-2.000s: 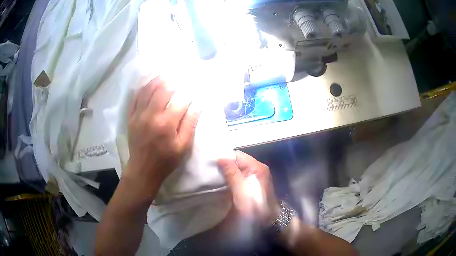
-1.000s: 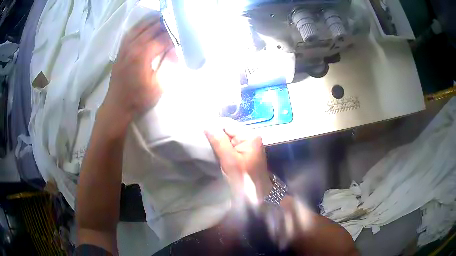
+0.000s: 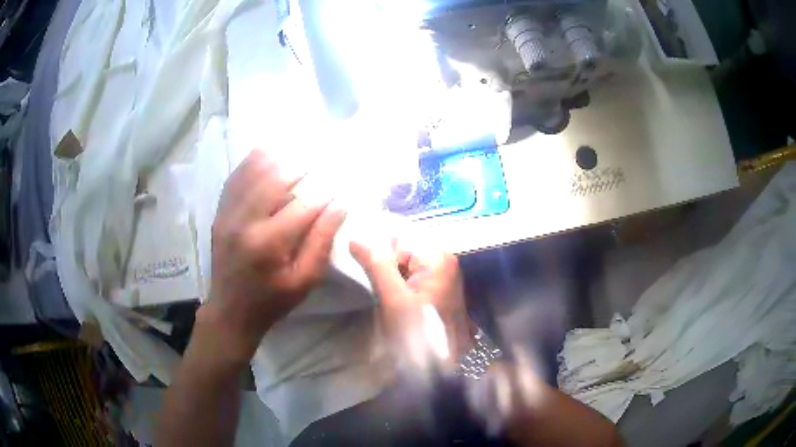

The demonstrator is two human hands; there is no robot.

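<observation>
A white fabric piece (image 3: 314, 349) lies at the table's front edge and hangs toward my lap; its far part is lost in the lamp glare. My left hand (image 3: 271, 236) is on its left part, fingers bent, thumb and fingertips close together at the cloth. My right hand (image 3: 419, 284) pinches its near edge between thumb and fingers, just in front of the blue plate (image 3: 471, 182). The sewing machine head (image 3: 559, 52) is above and to the right. Glare hides the needle and presser foot.
A heap of long white pieces (image 3: 113, 175) lies on the table at left, with a small brown tag (image 3: 68, 144) on it. More white cloth (image 3: 689, 306) lies low right. A yellow wire rack (image 3: 65, 393) is low left. A white tray (image 3: 681, 30) is at upper right.
Over the last second my left hand has moved from beside the clear shield down toward me, nearer my right hand. My right hand stays near the plate. The cloth's left part has shifted and bunched.
</observation>
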